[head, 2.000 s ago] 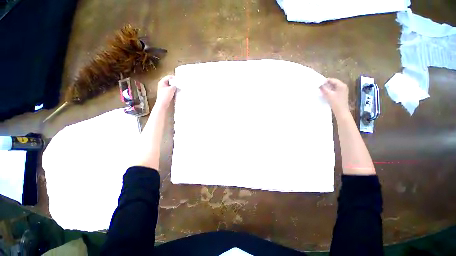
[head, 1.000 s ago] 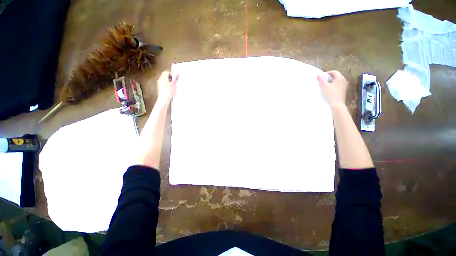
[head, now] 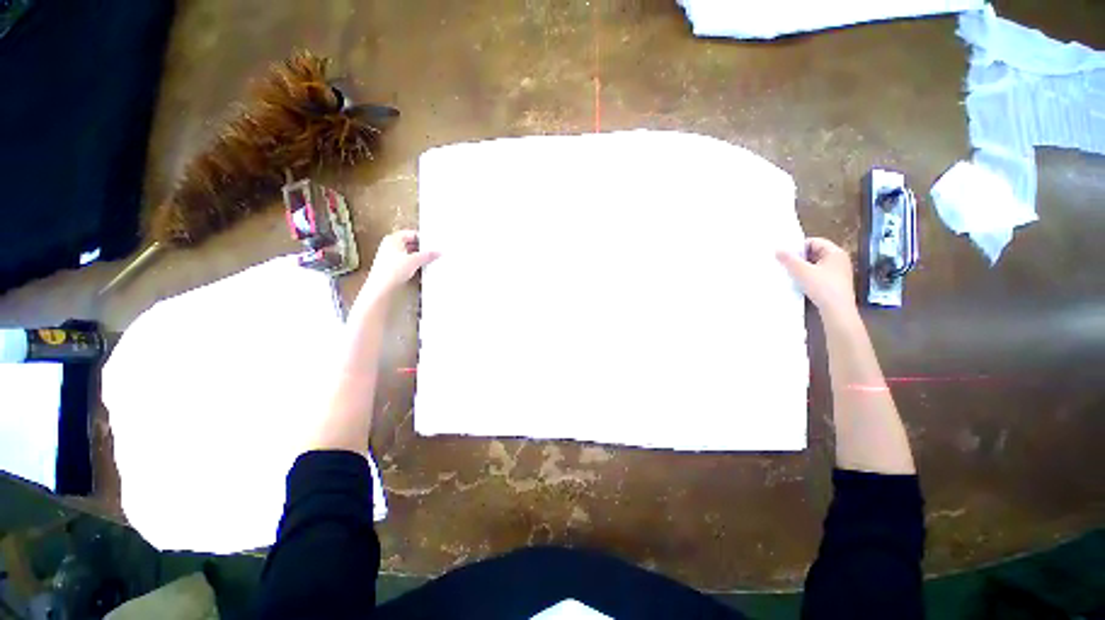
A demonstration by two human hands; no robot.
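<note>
A white stack of cut fabric panels [head: 612,297] lies flat in front of me, overexposed, with a straight bottom edge and a sloped top right corner. Single layers cannot be told apart. My left hand [head: 402,262] is at its left edge, the fingertips on the border. My right hand [head: 824,269] is at its right edge, thumb on top and fingers at the side. Both hands pinch the edge. A second white pile of panels [head: 224,412] lies askew on the left, partly behind my left forearm.
A red and metal tool [head: 321,227] and a brown feather duster [head: 261,151] lie upper left. A metal weight with handle [head: 891,239] stands right. Sheer scrap fabric [head: 1006,109], more white panels [head: 824,12], black cloth [head: 73,133] and a dark bottle [head: 61,344] lie around.
Both hands have moved down along the side edges of the stack, from its upper corners towards me. The view has shifted slightly.
</note>
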